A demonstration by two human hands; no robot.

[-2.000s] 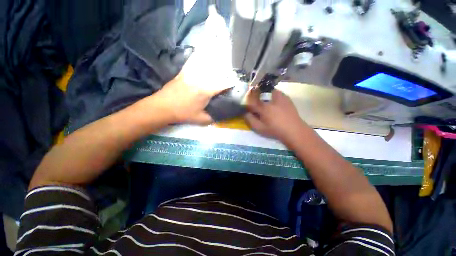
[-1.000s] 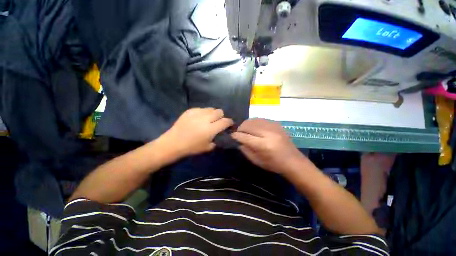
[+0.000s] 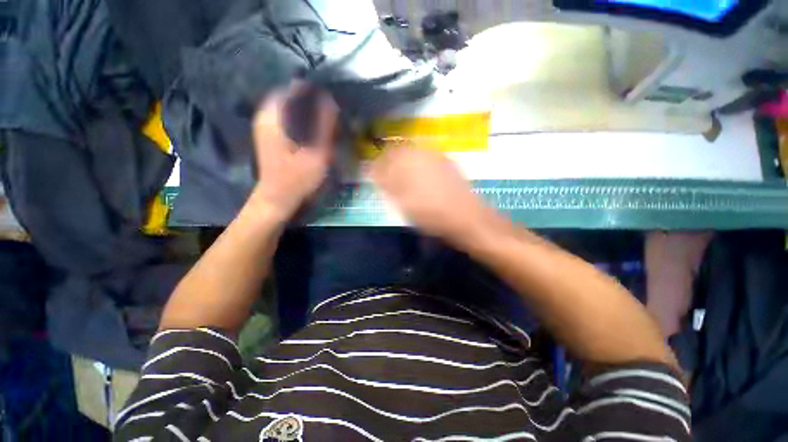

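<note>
The dark grey garment [image 3: 216,95] lies in loose folds on the left of the machine table, its right end reaching the needle area. My left hand [image 3: 294,147] is blurred and grips a bunched part of the garment. My right hand [image 3: 423,190] is blurred, just in front of the yellow strip [image 3: 441,132]; its fingers cannot be made out, nor whether they hold anything. The presser foot and needle area [image 3: 441,60] of the sewing machine shows at the top, beside the garment's end.
The table's green front edge with white markings [image 3: 605,200] runs across the front. The machine's lit blue display [image 3: 683,7] is cut off at the top. More dark cloth hangs at the left [image 3: 78,198] and right [image 3: 743,319]. A pink item [image 3: 774,105] is at the far right.
My hands have moved apart and up from the table's front edge. My left hand has moved left with the cloth, which is now bunched, uncovering more of the yellow strip. The view has shifted.
</note>
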